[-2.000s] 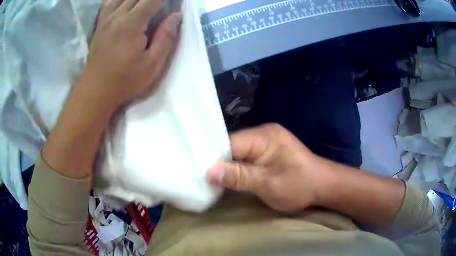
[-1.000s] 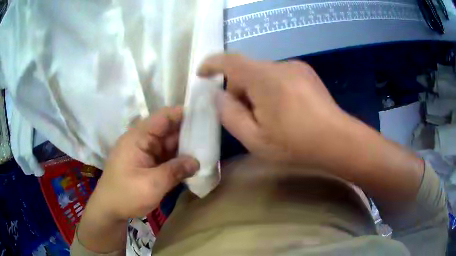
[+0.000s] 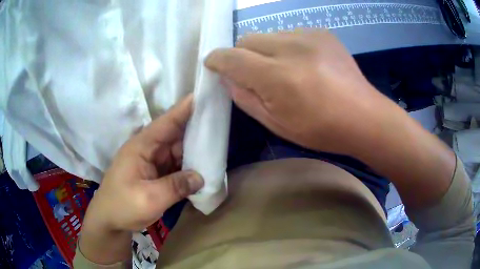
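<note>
A large off-white garment [image 3: 79,68] hangs from the table at the left and centre. Its folded edge [image 3: 208,126] runs as a straight narrow strip down toward my lap and ends in a small angled tip. My left hand [image 3: 152,173] pinches the strip near its lower end, thumb on top and fingers behind. My right hand [image 3: 289,84] grips the strip higher up between thumb and forefinger; part of the thumb is hidden behind the fingers.
A grey ruler band [image 3: 337,18] runs along the table's front edge. Black-handled scissors [image 3: 453,18] lie at the upper right. A red mesh basket [image 3: 60,215] with offcuts stands below left. Grey-white cut pieces [image 3: 466,152] lie at the right edge.
Both hands have moved from flat on and at the corner of the spread cloth to pinching the narrow folded strip. Over the last second, my right hand has shifted slightly up along it.
</note>
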